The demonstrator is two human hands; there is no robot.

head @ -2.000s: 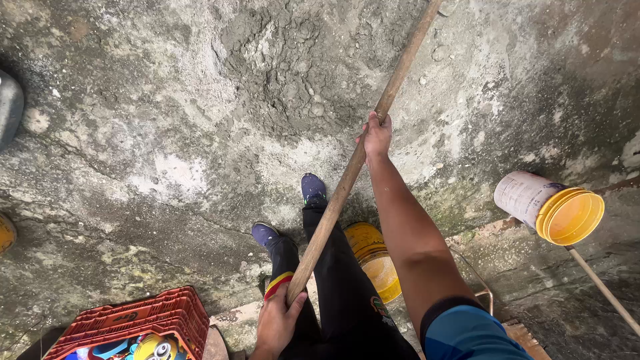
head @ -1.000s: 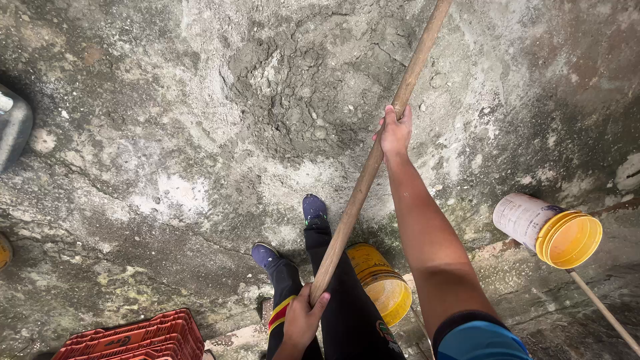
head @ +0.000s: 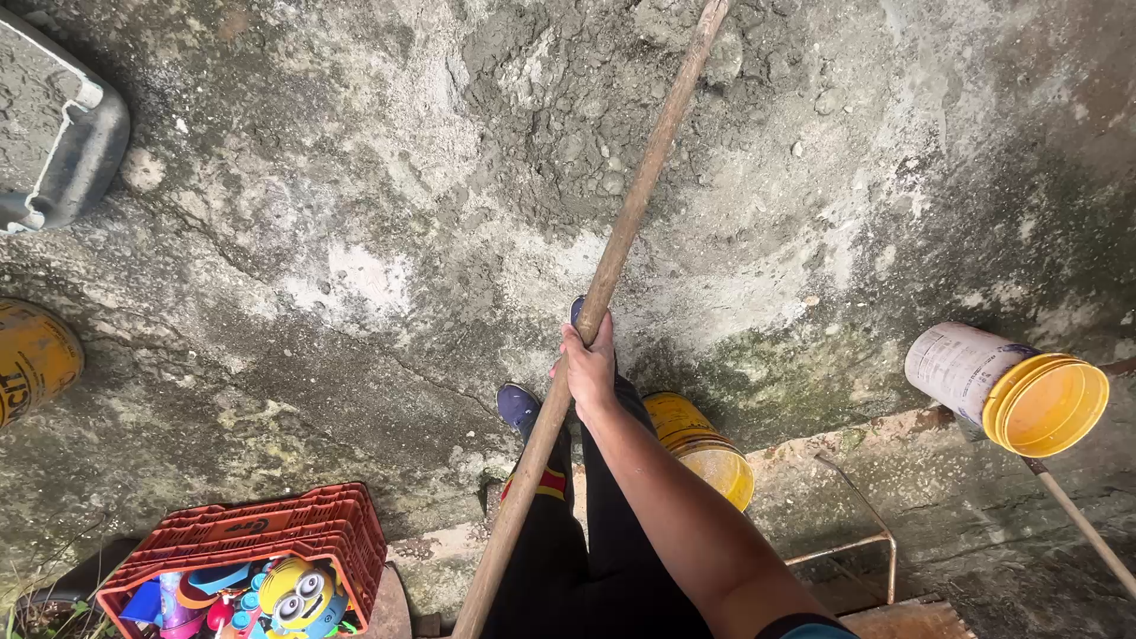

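A long wooden handle (head: 621, 231) runs slantwise from the top of the view to the bottom edge, in front of my legs. My right hand (head: 587, 362) is closed around its middle, above my shoes. My left hand is out of view; the handle's lower end leaves the frame at the bottom. At the top, the handle's far end reaches a patch of wet grey mortar (head: 568, 115) spread on the rough concrete floor. Any tool head there is hidden or outside the frame.
A container of grey mix (head: 84, 169) stands upper left, a yellow bucket (head: 35, 359) below it. A red crate (head: 355, 524) of toys sits lower left. Another yellow bucket (head: 692, 435) is beside my legs. A white-and-yellow bucket (head: 967, 373) lies at right, near a thin pole (head: 1087, 532).
My right hand has moved down, closer to my body, still around the wooden handle. My left hand, seen on the lower handle before, has left the view.
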